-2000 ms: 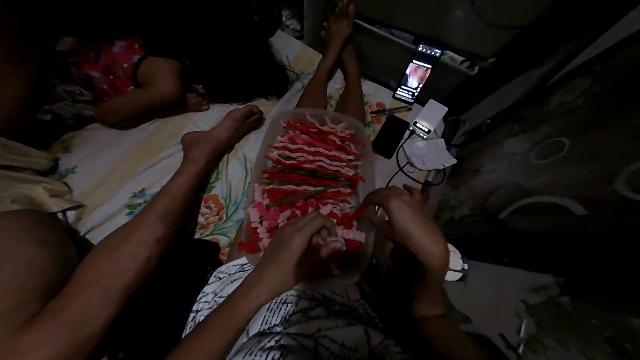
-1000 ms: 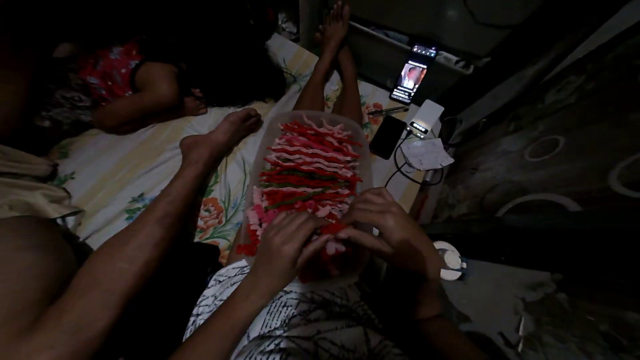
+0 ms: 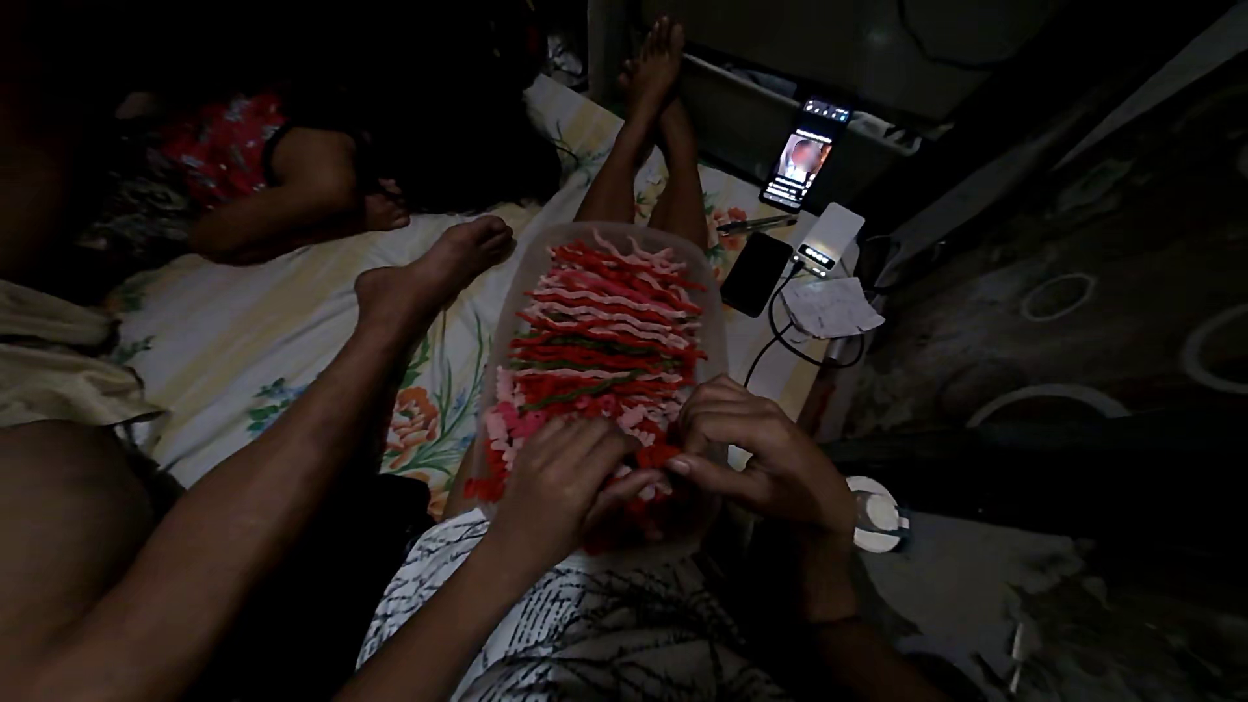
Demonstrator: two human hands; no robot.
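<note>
A translucent plastic container rests on my lap, with many wavy fuzzy strips in red, pink and green lying crosswise in it. Shorter crimped pink and red pieces are heaped at its near end. Over that heap, my left hand has its fingers curled, with small pink bits by its thumb. Opposite it, my right hand pinches a small red fuzzy piece between thumb and fingers. The two hands nearly meet; what lies beneath the left fingers is hidden.
A lit phone stands upright beyond a dark phone, a white power bank with a cable, a pen and crumpled paper. Another person's leg stretches over the flowered sheet. A white round object is at right.
My hands came together over the near end of the container between the first and second frames. Since then the fingers have shifted slightly around the small red piece.
</note>
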